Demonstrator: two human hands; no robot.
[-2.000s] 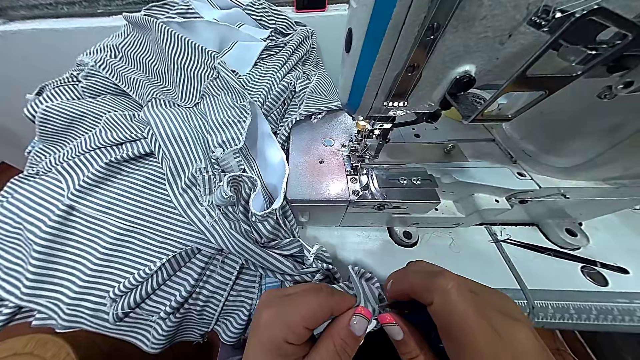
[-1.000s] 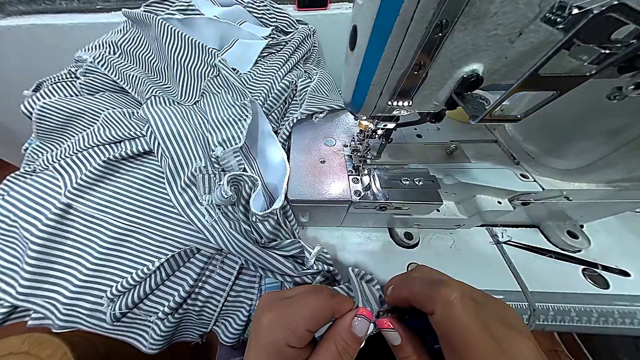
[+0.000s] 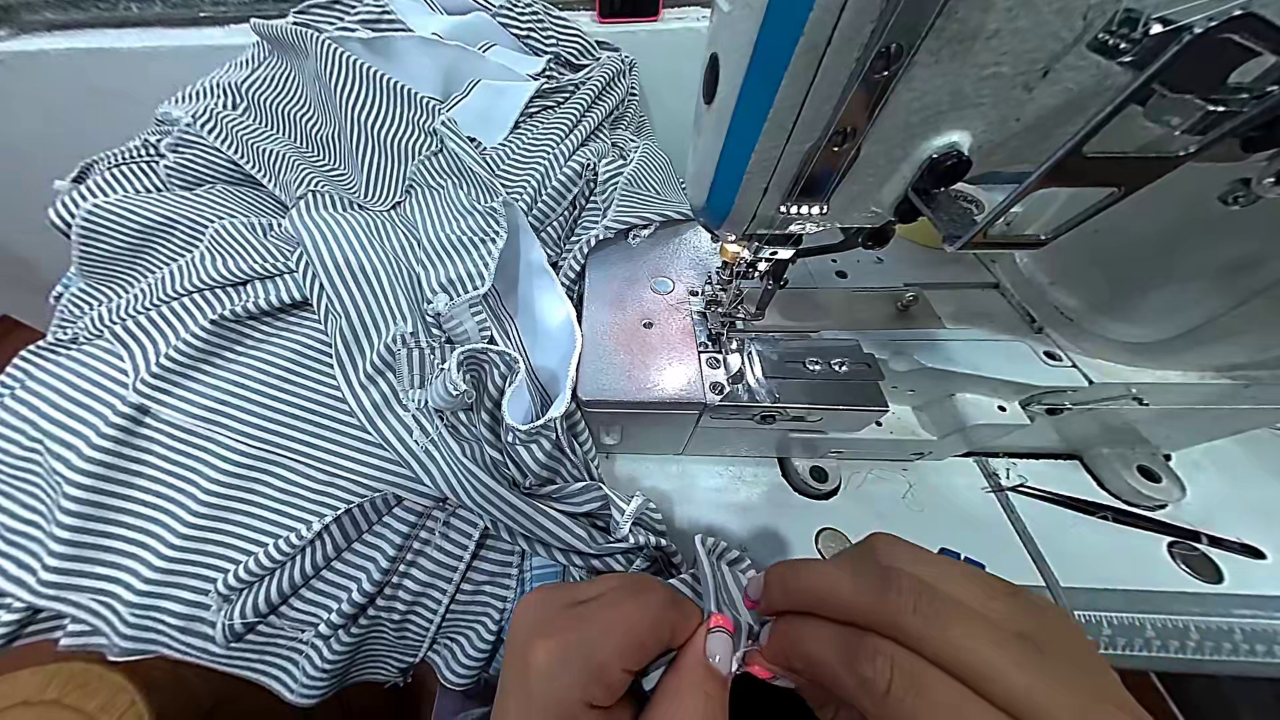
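Grey-and-white striped knit fabric (image 3: 230,400) lies in a large heap left of an industrial sewing machine (image 3: 830,130). One end of it reaches the front table edge, where both hands pinch it. My left hand (image 3: 600,640) grips this end between thumb and bent fingers. Close against it on the right, my right hand (image 3: 900,630) holds the same bit of cloth at its fingertips. The fingertips partly hide the pinched edge. The presser foot and needle area (image 3: 735,290) stand above and behind the hands, with no cloth under them that I can see.
Black tweezers (image 3: 1130,518) lie on the table at right, beside loose threads. A metal ruler strip (image 3: 1180,637) runs along the front edge. A small blue object (image 3: 960,556) sits behind my right hand. Bottom left shows a round wooden piece (image 3: 75,692).
The right hand's fingers have shifted on the pinched cloth, and its thumb and fingertip now sit a little differently against the left thumb. The fabric heap and machine have stayed put.
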